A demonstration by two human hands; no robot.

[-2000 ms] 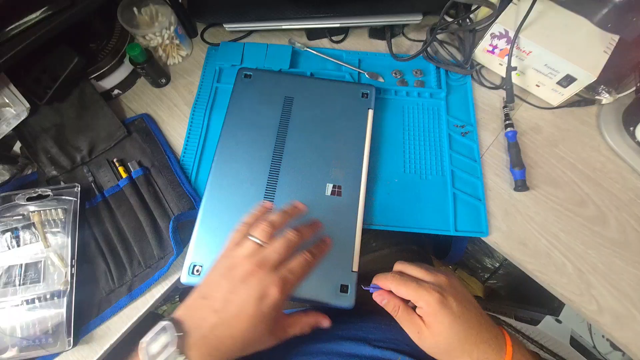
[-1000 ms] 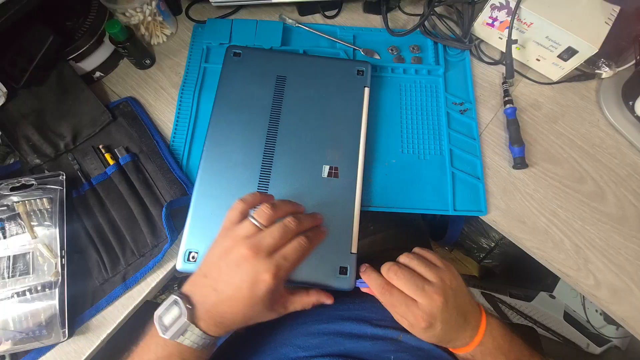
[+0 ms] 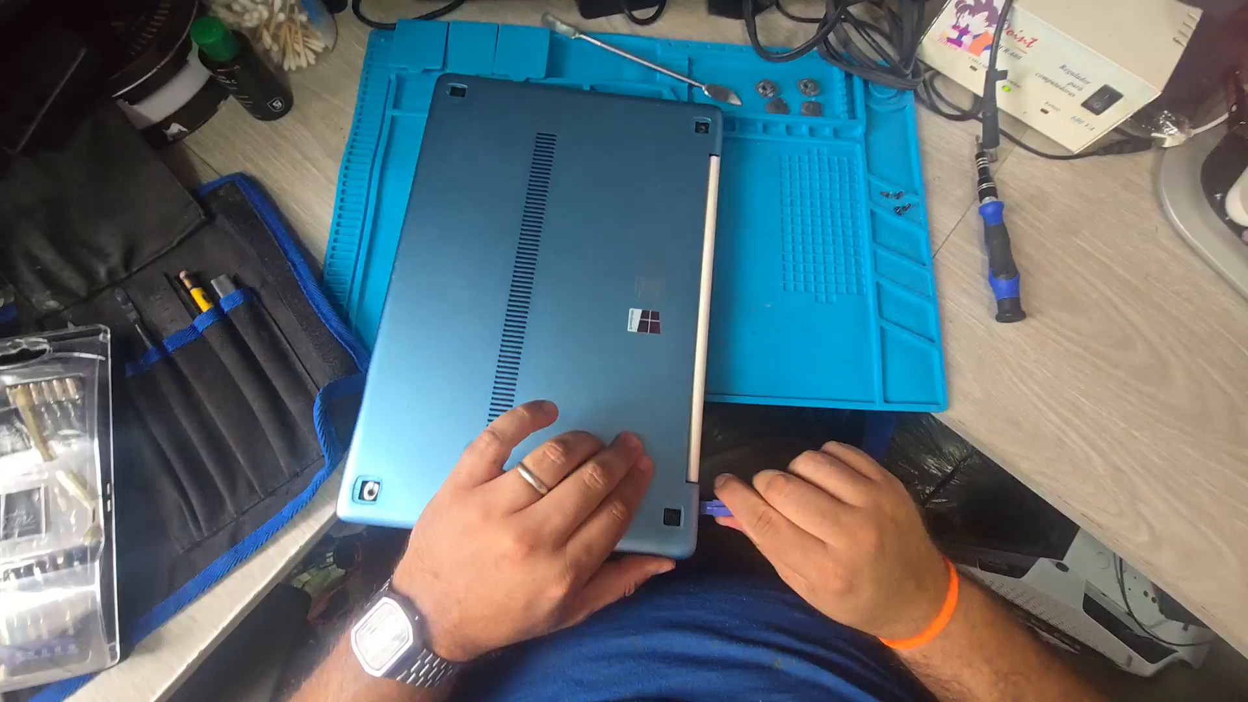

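A blue laptop (image 3: 585, 292) lies bottom side up, partly on a blue silicone repair mat (image 3: 799, 361), its near end over the table edge. My left hand (image 3: 546, 517), with a ring and a wristwatch, rests on the near part of the laptop's bottom cover, the thumb at the near edge. My right hand (image 3: 829, 526) pinches a small purple pry tool (image 3: 717, 508) against the laptop's side at the near right corner. Most of the tool is hidden by the fingers. Square recesses show at the laptop's corners.
A metal spudger (image 3: 643, 63), small round parts (image 3: 777, 105) and screws (image 3: 895, 202) lie on the mat. A precision screwdriver (image 3: 1000, 258) is to the right, near a voltage regulator (image 3: 1058, 68) and cables. A tool roll (image 3: 253, 390) and a clear bit case (image 3: 58, 507) stand left.
My right hand holds the purple tool at the same corner throughout. My left hand stays on the laptop, its fingers drawn closer together than two seconds ago.
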